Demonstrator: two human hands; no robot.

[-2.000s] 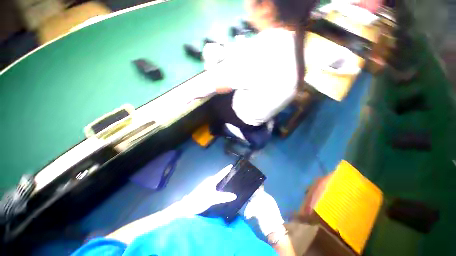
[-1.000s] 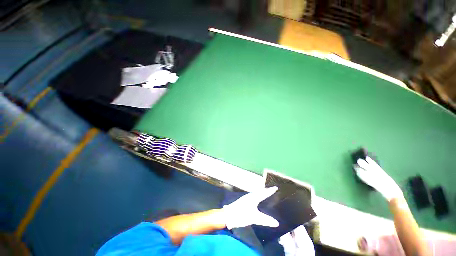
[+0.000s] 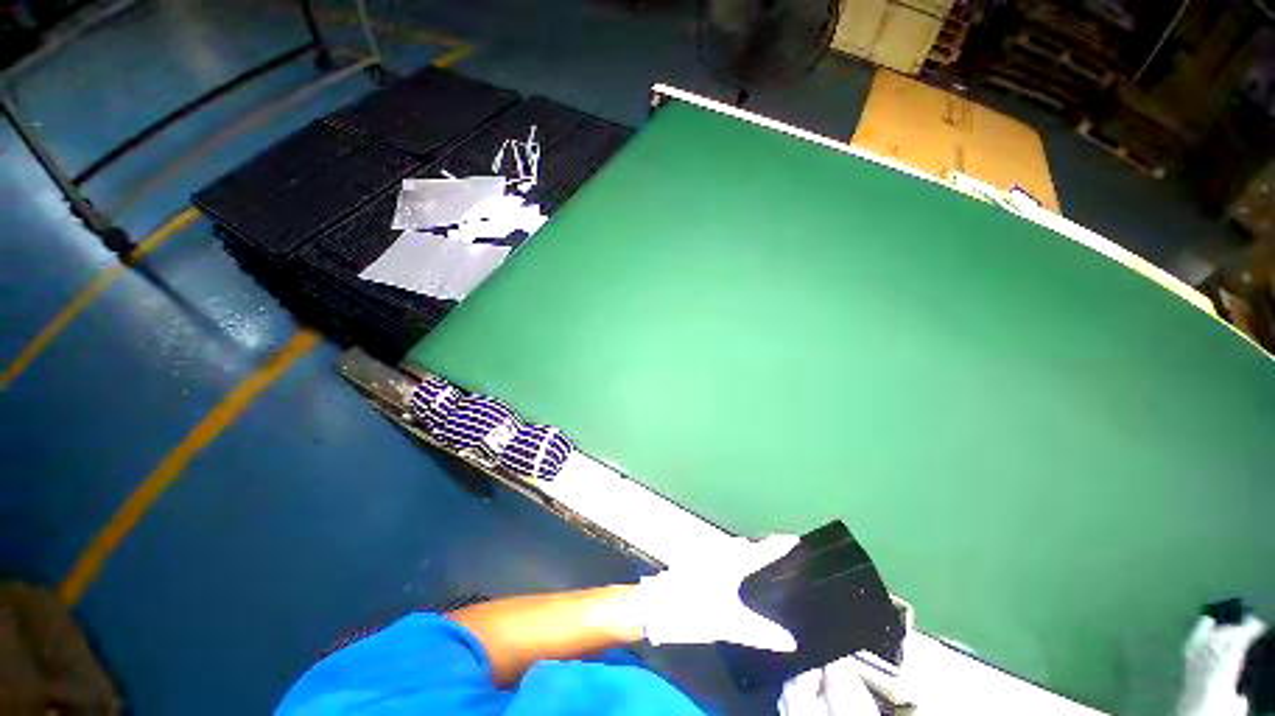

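Observation:
A matte black box unit is held tilted above the pale edge rail of the green belt. My left hand, in a white glove, grips it from the left with thumb and fingers spread along its side. My right hand, also in a white glove, is at the lower side of the unit, cut off by the bottom edge and partly hidden by it. The parts tray is mostly hidden behind the unit; only its pale rim shows.
The green belt spans the centre and right. A striped cloth lies on its edge. Stacked black trays with white sheets stand at the left end. Another person's white-gloved hand is at the lower right with a dark piece.
The black unit has turned and moved slightly right in my hands, covering the tray more. The other person's hand has moved to the lower right, and the dark units on the belt have left view.

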